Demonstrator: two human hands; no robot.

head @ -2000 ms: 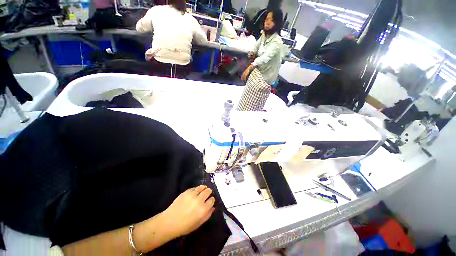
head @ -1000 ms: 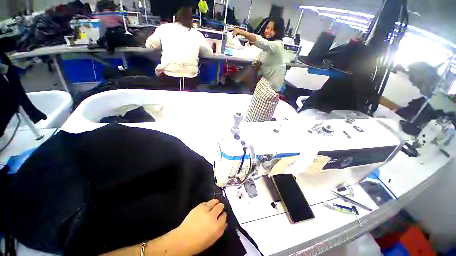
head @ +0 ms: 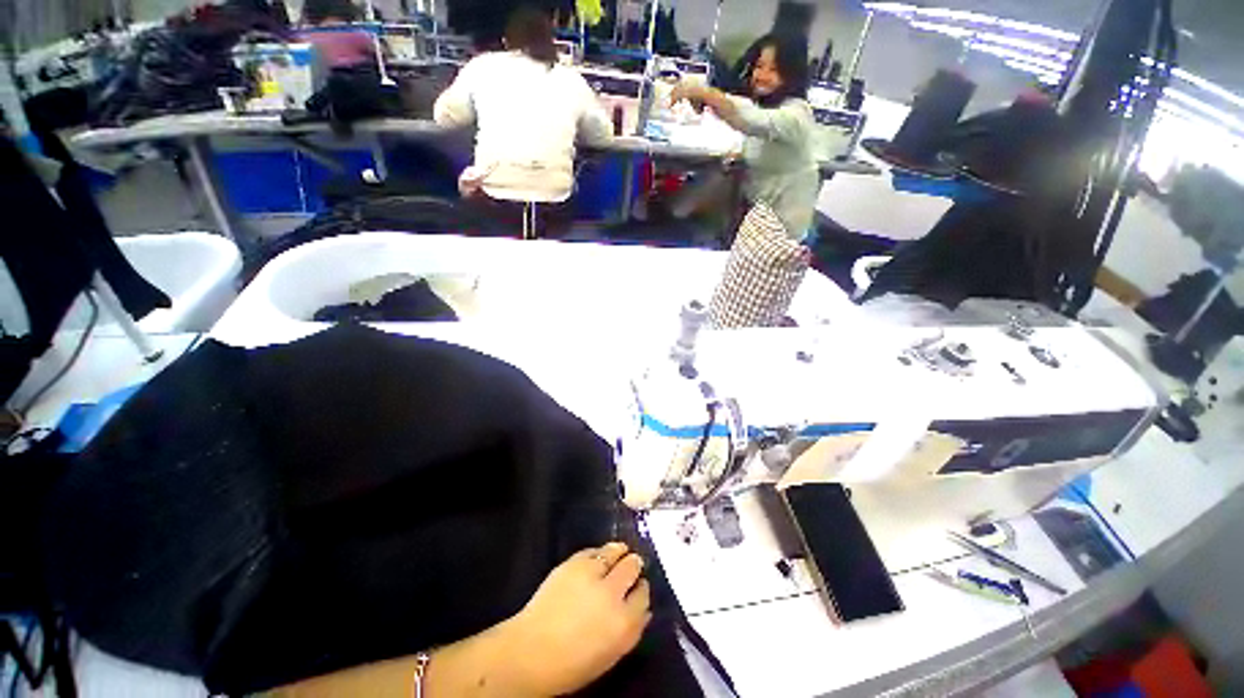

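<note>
A large black garment piece [head: 409, 464] is spread on the table left of the white sewing machine's head [head: 682, 434]. Its right edge lies beside the needle area, where the needle itself is too small to make out. My left hand [head: 589, 620] lies palm down on the cloth's right part, just below the needle area, with fingers bent and close together. The thumb and fingertips are partly hidden, so a grip on the cloth cannot be seen. A narrow black strip [head: 707, 660] runs down towards the table's front edge. My right hand is out of the picture.
A smartphone [head: 843, 551] lies under the machine arm, with snips [head: 985, 586] and a thin metal tool [head: 1012, 562] to its right. Behind the machine stand a white trough [head: 546, 273] holding dark cloth and a checked cushion [head: 759, 273]. Two people are beyond.
The whole view has shifted, so the machine, cloth and my left hand appear farther right. My left hand stays on the cloth near the needle area. A person behind has raised an arm.
</note>
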